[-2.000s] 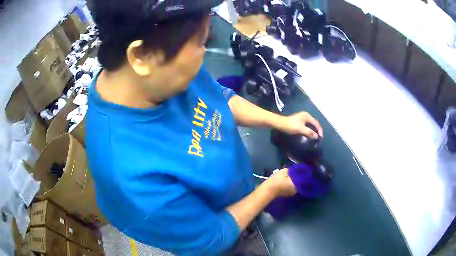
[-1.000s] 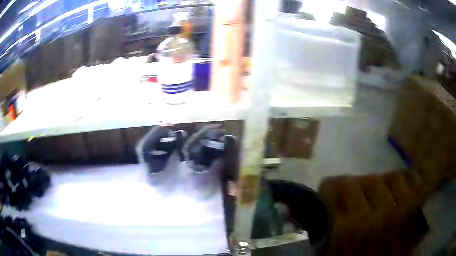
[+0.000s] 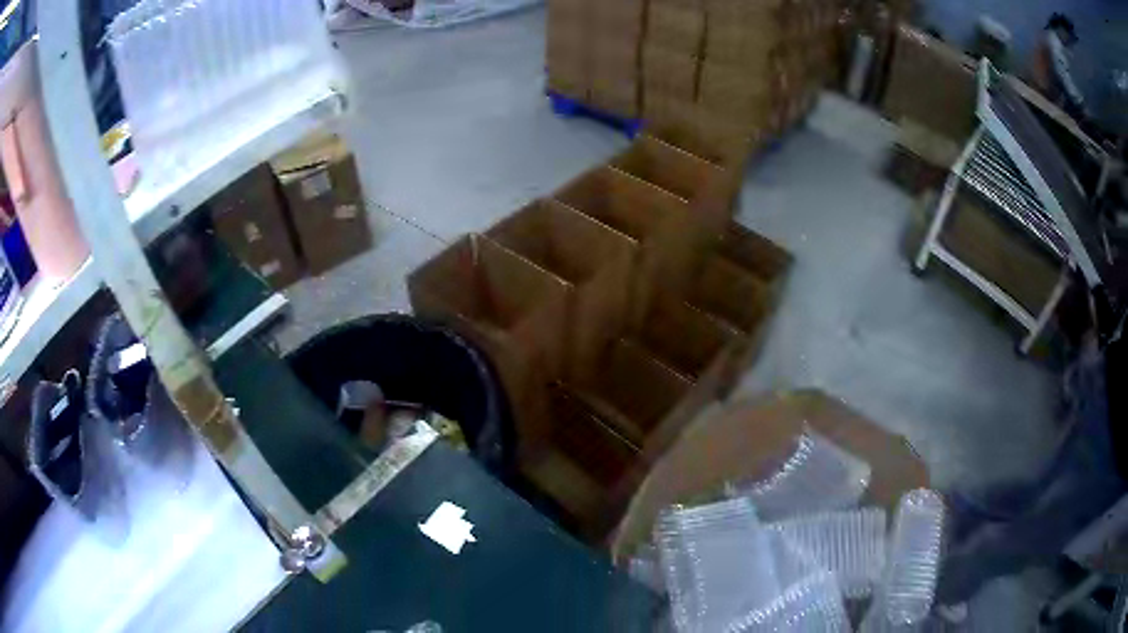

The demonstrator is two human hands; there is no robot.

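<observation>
Neither of my hands can be made out in the view. A round-looking open carton [image 3: 887,435] stands beside the bench at the lower right, holding several clear ribbed air column bags [image 3: 715,556]. The dark green bench end [image 3: 520,556] lies at the bottom centre, with a small white paper piece [image 3: 447,527] on it. Two black cameras in clear bags [image 3: 124,371] stand on the white strip at the left. A small clear object shows at the bottom edge, too cut off to tell.
A round black bin [image 3: 492,383] with waste stands behind the bench end. Open brown cartons [image 3: 532,266] stand in rows beyond it. A white post [image 3: 136,297] rises at the left, by a shelf [image 3: 235,161]. A stack of cartons [image 3: 668,56] and a wheeled rack [image 3: 990,210] stand farther back.
The view has swung right and down, away from the person in blue and then the shelf. The bin, open cartons and carton of air bags now show more fully.
</observation>
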